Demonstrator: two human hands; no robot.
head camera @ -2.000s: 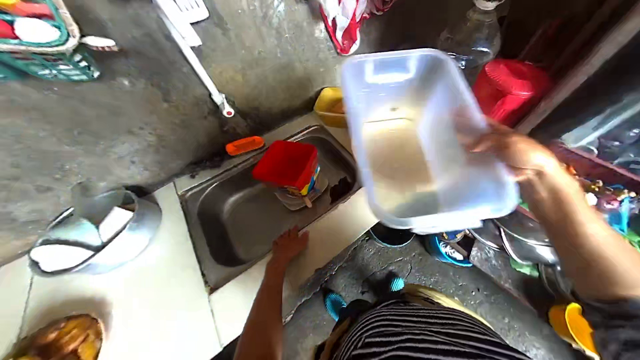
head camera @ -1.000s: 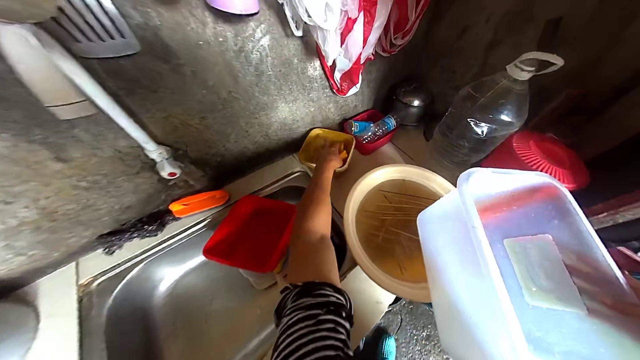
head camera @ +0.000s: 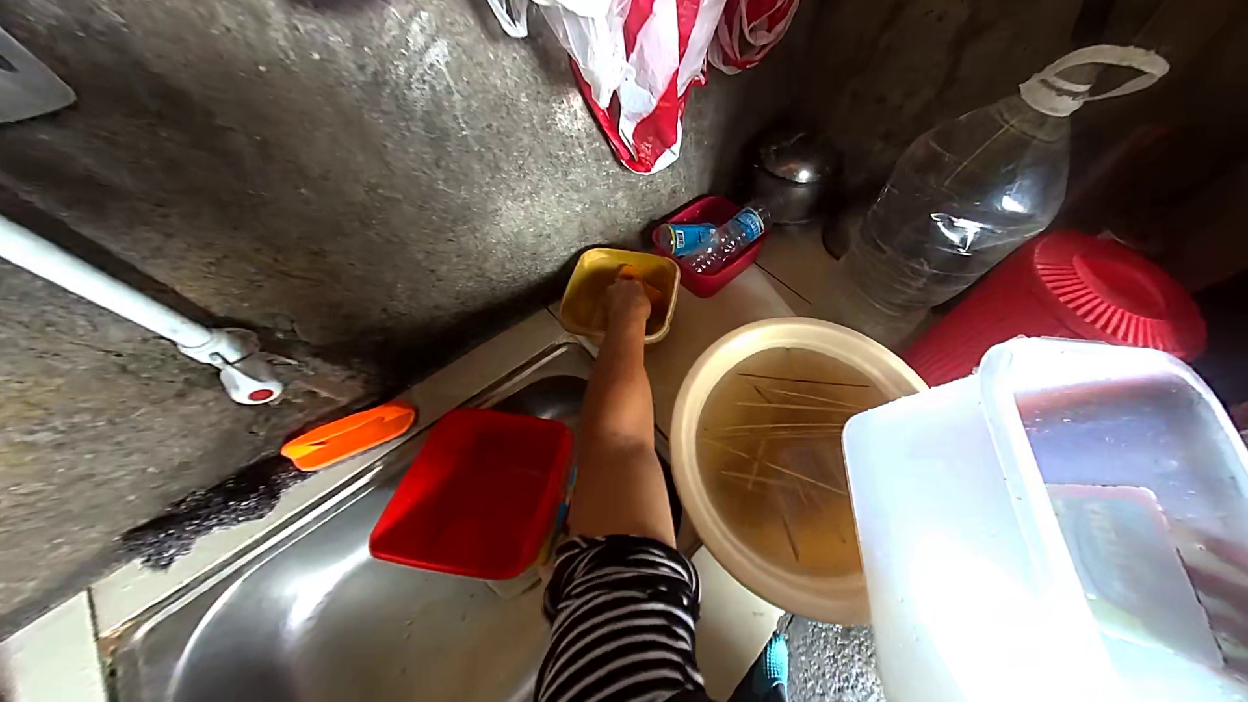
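Note:
My left hand reaches down into a small yellow plastic container at the wall. Its fingers touch an orange item in there; whether they have closed on it is unclear. A clear plastic box is tilted at the lower right, but my right hand is outside the view. Between my left arm and that box, a cream basin contains cloudy brown water with thin sticks in it. A red plastic lid or tray rests over the steel sink, left of my forearm.
An orange-handled brush lies along the sink's back edge, below a white pipe with a tap. Behind the basin are a red tray with small bottles, a large clear bottle and a red container. Plastic bags hang above.
Two seconds ago my left hand was at the sink's front edge; now it is inside the yellow container. The clear box has moved to the lower right. The view has come closer to the sink corner.

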